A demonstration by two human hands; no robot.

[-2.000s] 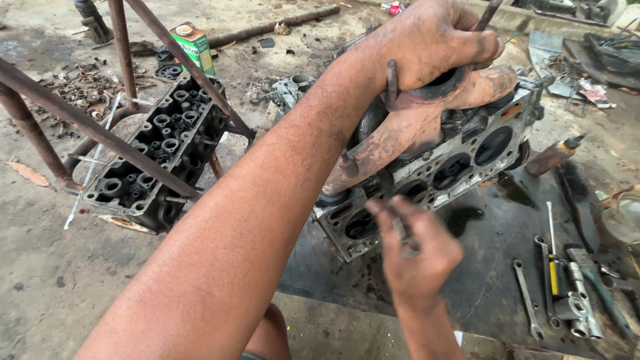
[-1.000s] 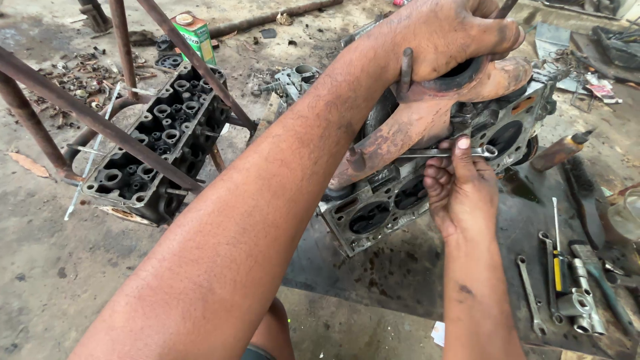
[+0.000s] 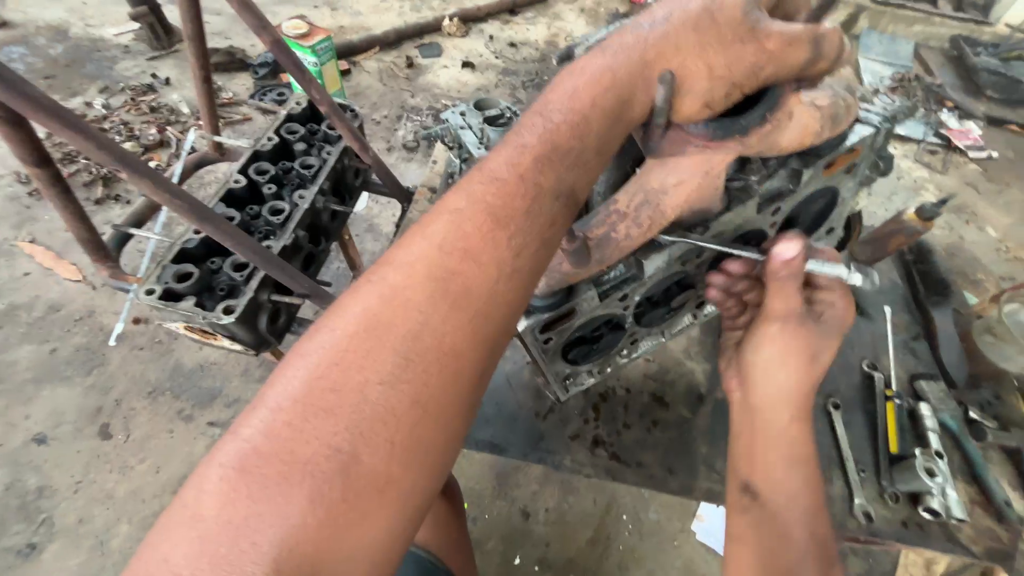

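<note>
My left hand (image 3: 752, 48) is at the top, its fingers closed round a dark rod or stud by the mouth of a rusty exhaust manifold (image 3: 664, 196); the grip is partly hidden. The manifold lies against a cylinder head (image 3: 552, 352) with round dark chambers, tilted on a dark bench. In my right hand (image 3: 780, 320) is a slim metal wrench (image 3: 712, 246), held between thumb and fingers. Its thin end reaches the underside of the manifold, and its shiny end points right. Whether the thin end seats on a fastener cannot be told.
A second cylinder head (image 3: 248, 232) lies at left among rusty frame bars (image 3: 152, 180). At lower right are a combination wrench (image 3: 850, 460), a yellow-and-black screwdriver (image 3: 892, 424), sockets and a hammer (image 3: 972, 456). A green can (image 3: 314, 60) stands behind. A wooden-handled tool (image 3: 892, 234) lies beside the head.
The right hand has moved to the right and slightly down, and the wrench has swung to a new angle. The left hand has stayed at the manifold.
</note>
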